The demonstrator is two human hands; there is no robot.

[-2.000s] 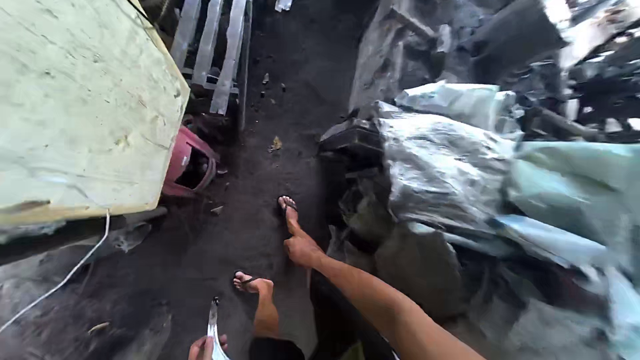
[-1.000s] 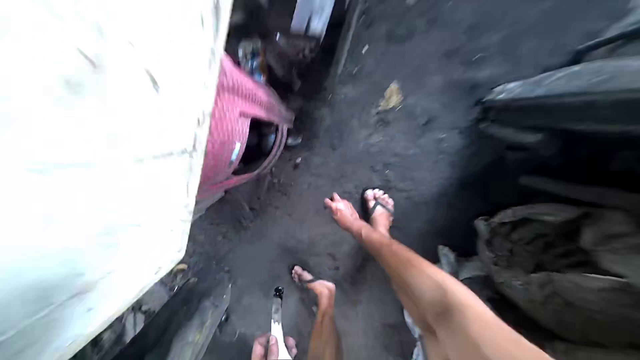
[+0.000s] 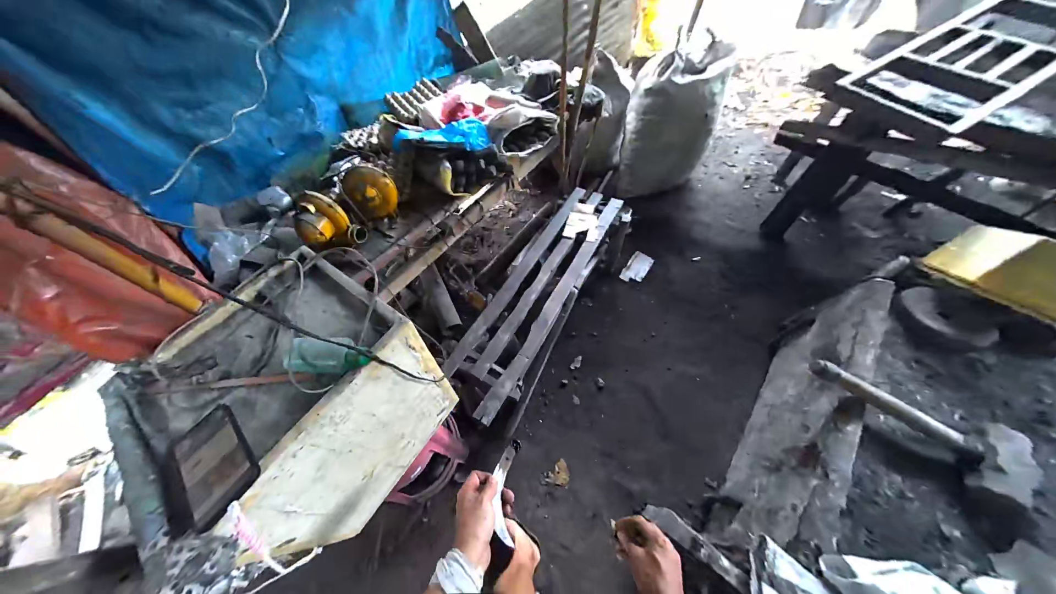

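My left hand (image 3: 474, 516), with a white wrap at the wrist, is closed around a pale, narrow, blade-like metal piece (image 3: 500, 499). Its thin dark end points up and away. My right hand (image 3: 650, 554) is low in the view, right of the left hand and apart from it. Its fingers are curled by a small brown patch, and whether it grips anything cannot be told. Just right of this hand lies the end of a grey board (image 3: 693, 544). Part of a bare foot shows beside the left hand, partly hidden by it.
Left stands a pale-sided box (image 3: 355, 445) with a green bottle (image 3: 322, 355) inside, a pink plastic item (image 3: 429, 466) beside it. A slatted wooden bench (image 3: 536, 305) lies ahead. Full sacks (image 3: 672, 124) stand beyond. At right are a wooden-handled hammer (image 3: 891, 404) and a dark table (image 3: 825, 165).
The view has swung up from the ground to the work area ahead. The left hand keeps hold of the metal piece. The right hand, earlier reaching forward over the ground, is now low in the view.
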